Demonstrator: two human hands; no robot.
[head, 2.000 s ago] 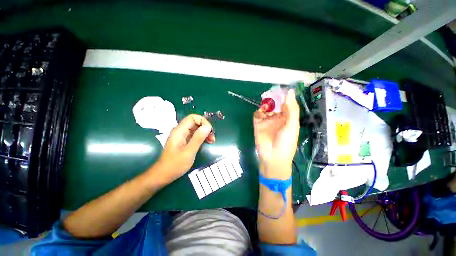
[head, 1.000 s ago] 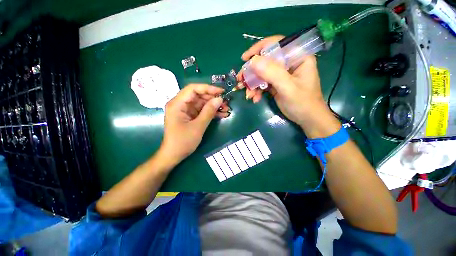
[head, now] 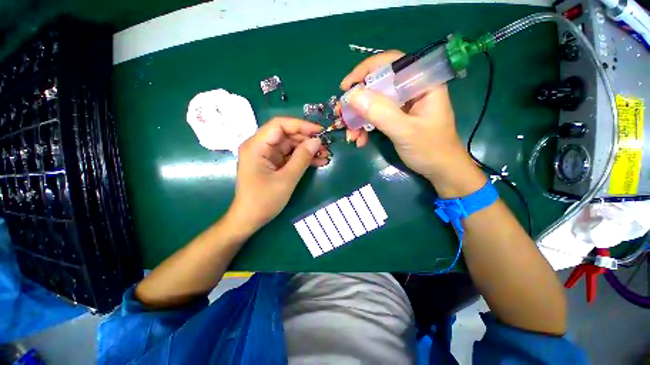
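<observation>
My left hand (head: 274,167) pinches a small dark electronic assembly (head: 325,138) between thumb and fingertips; the fingers hide part of it. My right hand (head: 413,125) is wrapped around a dispensing syringe (head: 424,75) with pinkish-white contents and a green cap. The syringe tip points down-left and meets the small part at my left fingertips; whether it touches cannot be told. One small assembly (head: 270,85) lies on the bench beyond my left hand. Another (head: 313,110) lies just beyond my fingertips, partly near the syringe.
Stacked black blister trays (head: 64,171) stand at the left. A white wipe (head: 219,120) and a label strip sheet (head: 341,221) lie on the green bench. Tweezers (head: 365,49) lie beyond my right hand. The grey dispenser controller (head: 599,93), air hose (head: 614,135) and black cable (head: 487,107) are at right.
Two seconds ago the right hand was palm-up near the controller; it has come left and holds the syringe at the left fingertips. Over the last second both hands barely moved.
</observation>
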